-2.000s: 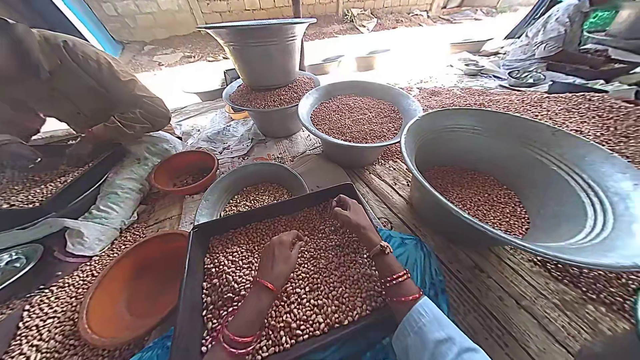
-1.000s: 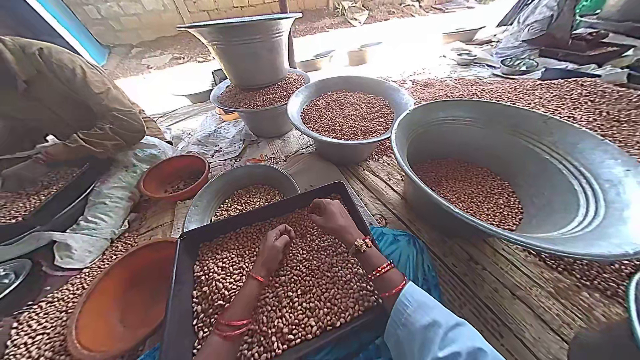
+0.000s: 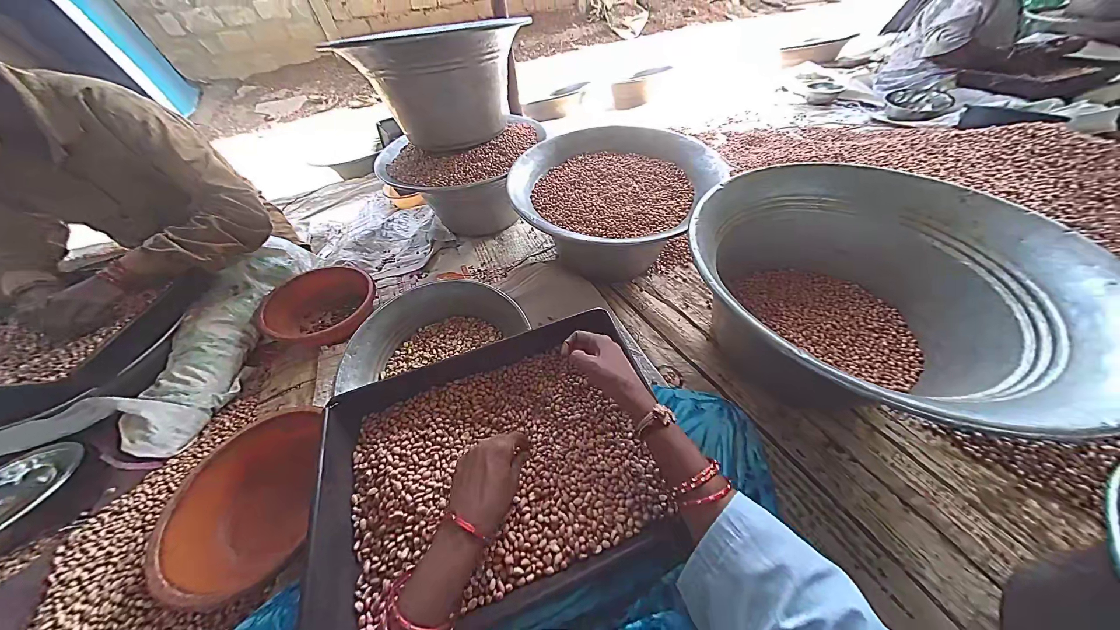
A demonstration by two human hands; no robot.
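Note:
A dark rectangular tray (image 3: 337,490) lies over my lap, spread with reddish-brown shelled nuts (image 3: 560,472) that look like peanuts. My left hand (image 3: 488,481) rests low over the nuts near the tray's middle, fingers curled; whether it holds a nut is hidden. My right hand (image 3: 604,363) is at the tray's far right corner, thumb and fingertips pinched together, with a small pale thing, perhaps a nut, at the tips. Just beyond the tray's far edge sits a metal basin (image 3: 367,350) with paler nuts in it.
A large metal basin (image 3: 962,289) stands at right, a filled basin (image 3: 525,188) ahead and stacked basins (image 3: 437,87) behind. Orange bowls (image 3: 236,516) (image 3: 315,302) lie at left. Another person (image 3: 131,166) works at a tray on the far left. Loose nuts (image 3: 1006,166) cover the right background.
My right hand has stayed near the tray's far right corner, its fingers shifting a little. My left hand has moved slightly toward me over the nuts.

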